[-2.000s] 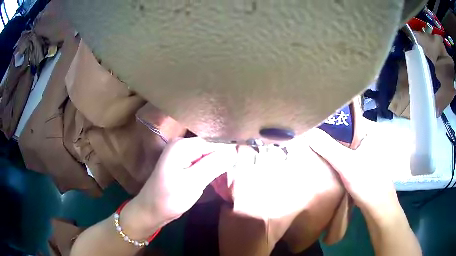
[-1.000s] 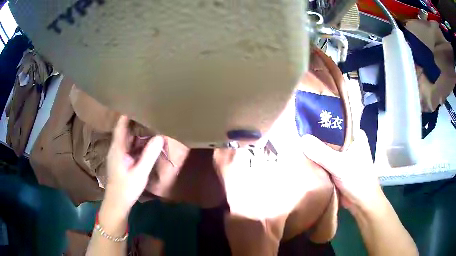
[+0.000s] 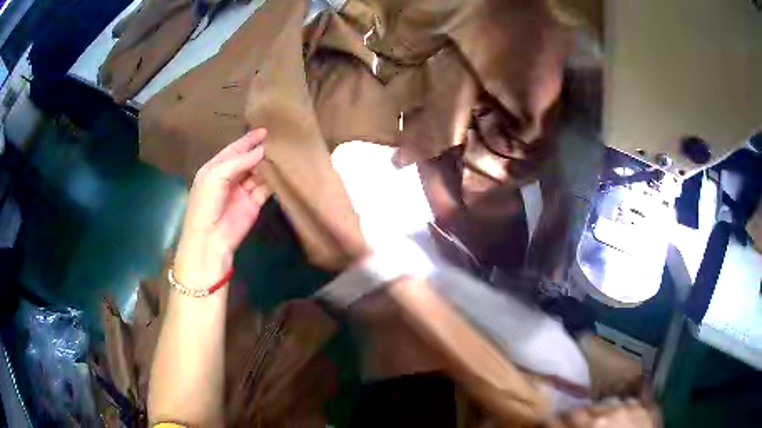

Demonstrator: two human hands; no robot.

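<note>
My left hand (image 3: 230, 196) is raised at the left, fingers loosely curled and apart, beside the edge of a tan-brown cloth panel (image 3: 292, 150); it grips nothing that I can see. My right hand (image 3: 614, 414) is at the bottom right, blurred and cut off by the frame edge. It holds the end of a long brown cloth edge (image 3: 459, 343), which runs diagonally down from the panel with a blurred whitish piece (image 3: 518, 313) along it. A white flat piece (image 3: 384, 192) lies among the brown cloth.
The beige sewing machine head (image 3: 685, 75) is at the upper right, above its brightly lit rounded bed (image 3: 622, 259). Crumpled brown cloth (image 3: 510, 75) lies left of it. More brown cloth (image 3: 154, 42) is on a white table at the upper left. Clear plastic (image 3: 58, 359) is low left.
The view has swung left, so the machine head now sits at the right. The garment has left the needle area. My right hand has moved down with brown cloth; the navy label is out of sight.
</note>
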